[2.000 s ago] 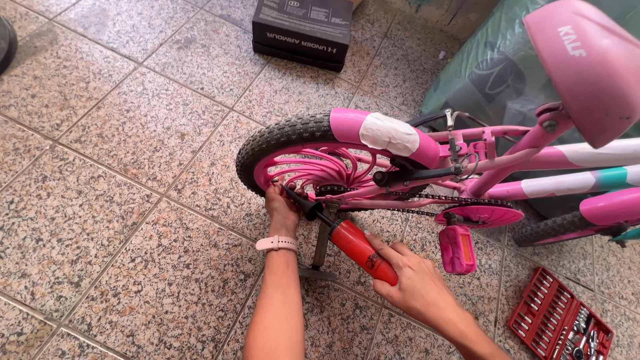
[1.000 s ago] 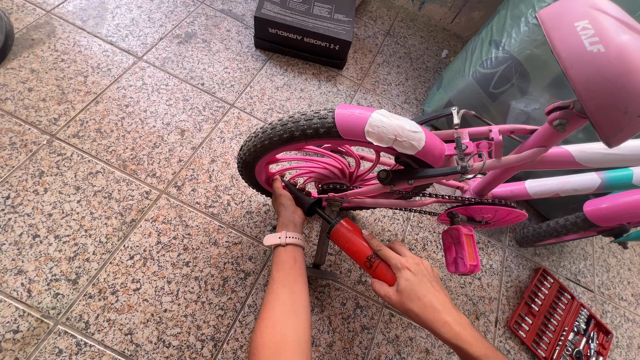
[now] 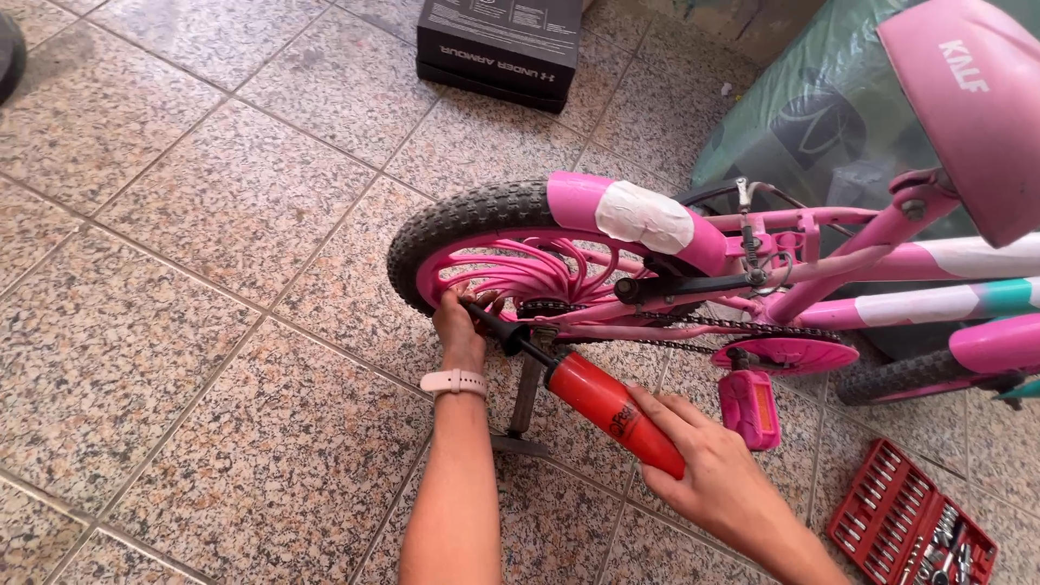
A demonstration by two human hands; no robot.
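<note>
A pink child's bicycle (image 3: 821, 313) stands with its rear wheel toward me, its black knobby tire (image 3: 455, 223) under a pink fender with a white patch. My left hand (image 3: 461, 321) is at the lower part of the pink rim, its fingers around the black nozzle end of a hand pump; the valve is hidden. My right hand (image 3: 703, 463) grips the red barrel of the hand pump (image 3: 613, 410), which slants down to the right. A length of dark rod shows between barrel and black end. A pale watch strap circles my left wrist.
A black shoe box (image 3: 497, 57) lies behind the wheel. At the lower right, a red socket set case (image 3: 881, 512) lies open on the speckled tiles. A green plastic-wrapped bundle (image 3: 756, 130) stands behind the bicycle. The pink pedal (image 3: 749, 410) hangs near my right hand.
</note>
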